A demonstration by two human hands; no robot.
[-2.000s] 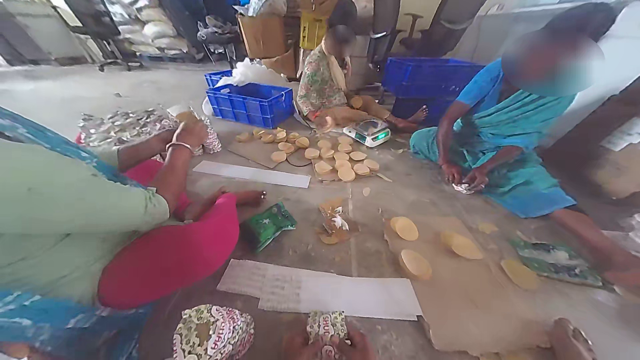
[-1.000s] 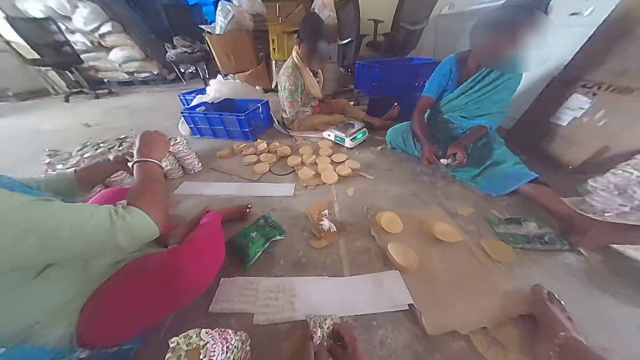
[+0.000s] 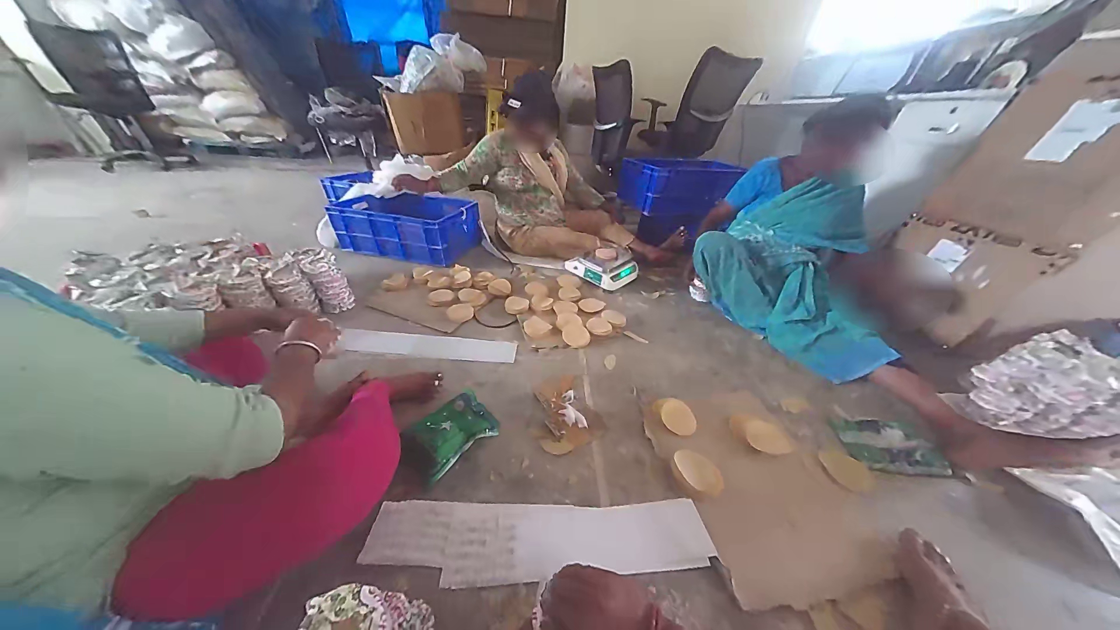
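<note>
At the bottom centre, partly cut off by the frame edge, my right hand (image 3: 599, 599) is closed against a printed packet (image 3: 541, 599); only a sliver of the packet shows at its left side. My left hand cannot be made out. To the left, also cut off, lies a floral-printed packet (image 3: 367, 607). Just beyond my hand are overlapping white paper strips (image 3: 569, 538). Flat round yellow discs, which look like papads (image 3: 697, 472), lie on a brown cardboard sheet (image 3: 787, 534) to the right. A green packet (image 3: 451, 433) rests beyond the strips.
A person sits close at left, another at right, a third at the back beside a blue crate (image 3: 402, 229) and a digital scale (image 3: 602, 269). Many disc stacks (image 3: 542, 304) stand between them. Printed packets are piled at left (image 3: 201, 278) and right (image 3: 1046, 385). A bare foot (image 3: 936, 577) is at lower right.
The person at the back now reaches toward the white plastic on the crates. The person at right has turned away and lowered an arm. My view has shifted.
</note>
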